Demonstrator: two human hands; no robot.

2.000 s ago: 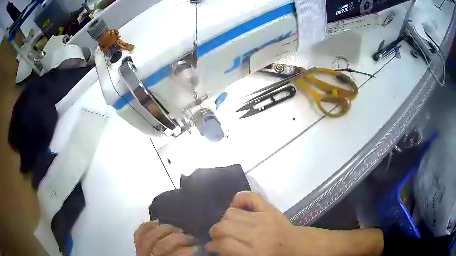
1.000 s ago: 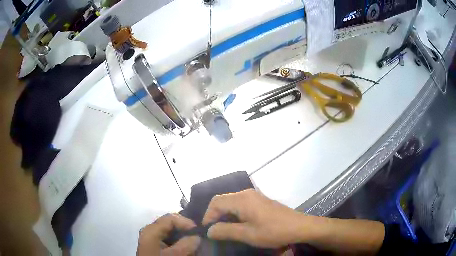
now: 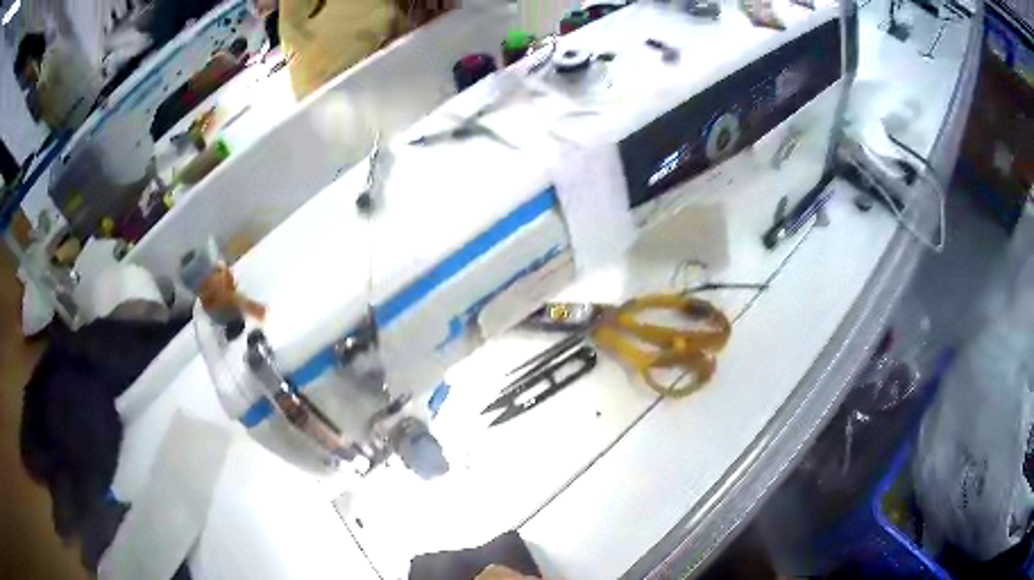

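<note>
A dark cut piece of cloth lies on the white machine bed at the bottom edge, mostly cut off by the picture. A sliver of a hand, apparently my right hand, shows at the cloth's lower side; its grip is hidden. My left hand is not in view. The cloth is below and in front of the needle area of the white, blue-striped sewing machine. A grey attachment sits beside the needle area.
Yellow-handled scissors and black thread snips lie under the arm. A pale strip and dark fabric pile are at left. A control panel is at upper right. A person in yellow is behind.
The view has shifted, so the machine sits lower and more of the background shows. The hands and dark cloth have mostly dropped out past the bottom edge.
</note>
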